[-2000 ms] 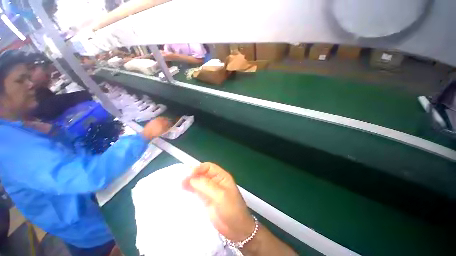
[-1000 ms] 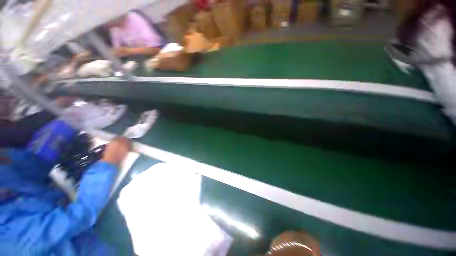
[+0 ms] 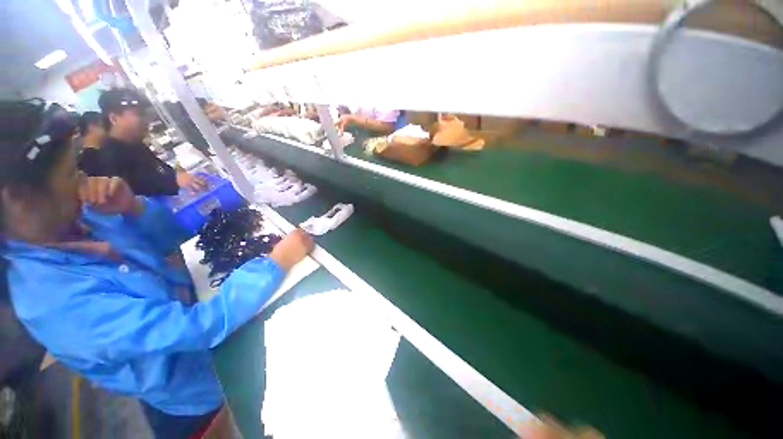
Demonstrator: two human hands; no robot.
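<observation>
A large bright white stack of thin bags [image 3: 326, 364] lies on the green bench in front of me, glaring so that single bags cannot be told apart. Only the fingers of my right hand [image 3: 560, 427] show at the bottom edge, blurred and cut off, at the near end of the pale guide rail [image 3: 429, 347]. Whether it holds anything is hidden. My left hand is not in view. A white bagged packet [image 3: 328, 219] lies on the green belt just beyond the rail, near the neighbour's hand.
A person in blue stands at the left, one hand at the rail and one raised to the face. Beside them are a black tangled heap [image 3: 236, 244] and a blue bin [image 3: 206, 202]. More white packets [image 3: 279, 187] lie up the belt. A white overhead shelf [image 3: 532, 73] spans the top.
My right hand was over the white stack, then left it; now only its fingers show at the bottom right. The neighbour has raised one hand to the face. The view has swung.
</observation>
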